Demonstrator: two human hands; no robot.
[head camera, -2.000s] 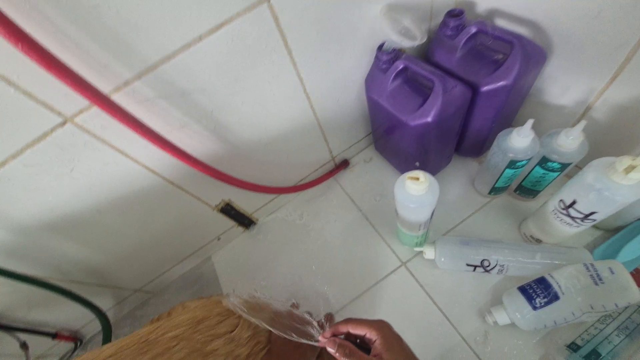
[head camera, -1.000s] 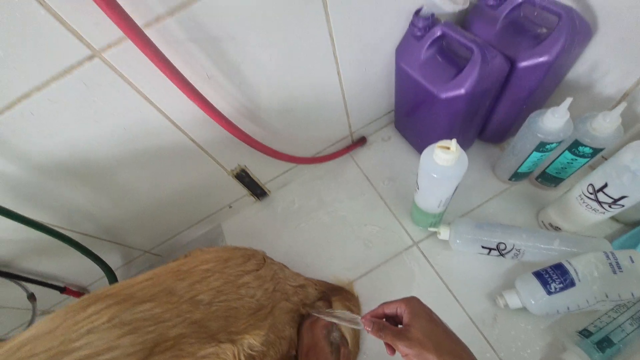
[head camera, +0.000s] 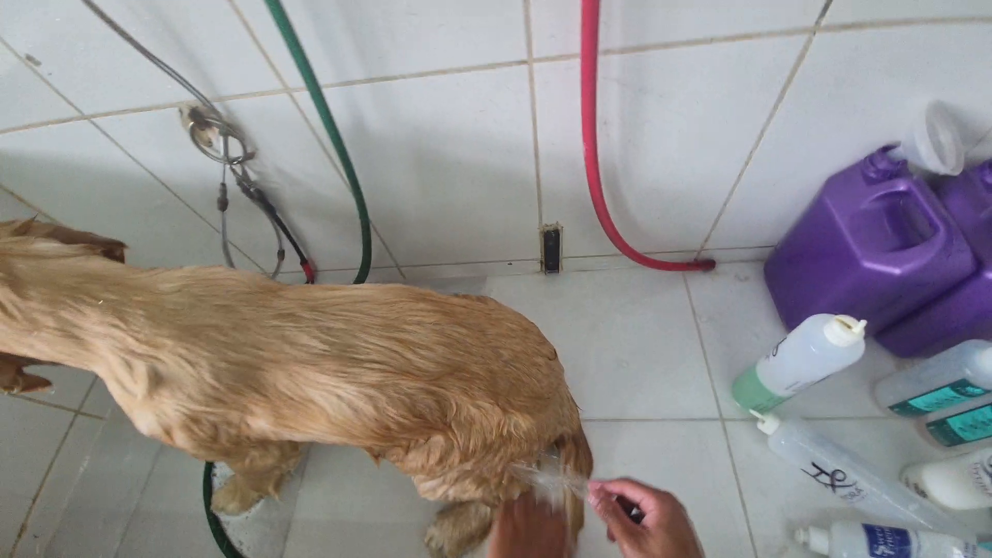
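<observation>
A dog with a wet golden coat (head camera: 349, 349) stands side-on, its rear toward the right and its head partly cut off at the left edge. My right hand (head camera: 643, 515) pinches a thin, clear plastic piece (head camera: 554, 479) beside the tail (head camera: 575, 457). The plastic is blurred and reaches to the left, over the hind leg. My left hand (head camera: 531, 527) is low at the hind leg, just left of my right hand. Its fingertips are blurred and partly covered by the plastic, so its grip is unclear. A hind paw (head camera: 457, 527) shows to its left.
White tiled walls meet a tiled floor (head camera: 635, 349). A red hose (head camera: 593, 155), a green hose (head camera: 333, 139) and a coated cable (head camera: 225, 147) hang along the wall. At the right are purple jugs (head camera: 860, 240), an upright squeeze bottle (head camera: 798, 360), a lying squeeze bottle (head camera: 852, 473) and several other bottles.
The view has swung left, bringing most of the dog into sight. My left hand now shows at the hind leg, beside my right hand, which still holds the clear plastic.
</observation>
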